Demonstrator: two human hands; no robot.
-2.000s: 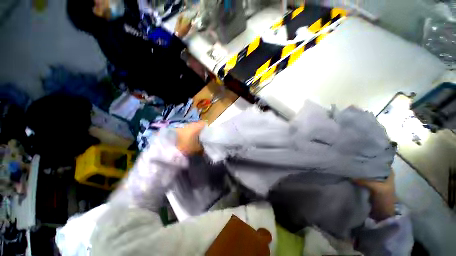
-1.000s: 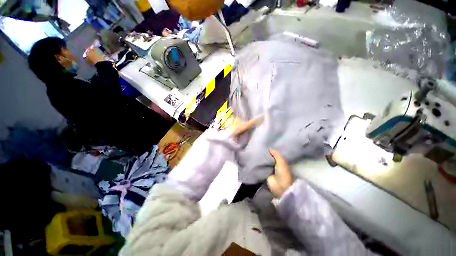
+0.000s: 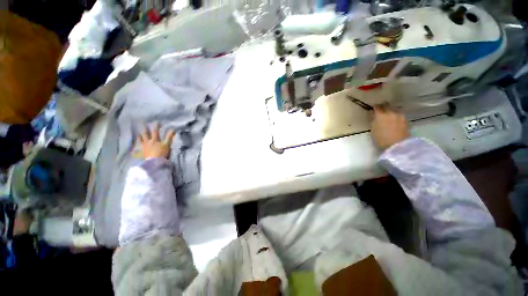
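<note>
A stack of grey cut panels (image 3: 168, 92) with wavy raw edges lies on the table left of the sewing machine. My left hand (image 3: 154, 143) rests flat on it, fingers spread. My right hand (image 3: 389, 126) is on the machine bed under the arm, with its fingers at the end of a small dark slim tool (image 3: 360, 103), likely tweezers or snips. Whether the fingers grip it cannot be made out. The white sewing machine (image 3: 399, 43) with a blue stripe stands at the right. No cloth shows under its needle area.
A control panel (image 3: 485, 124) is at the right end of the bed. Clear plastic (image 3: 260, 18) lies behind the table. Another grey machine (image 3: 49, 173) is at the far left. An orange-brown rounded object (image 3: 26, 66) hangs at upper left.
The view has swung right towards the machine. The panels lie flat on the table. My left hand is spread on them; my right hand has left them and moved onto the machine bed.
</note>
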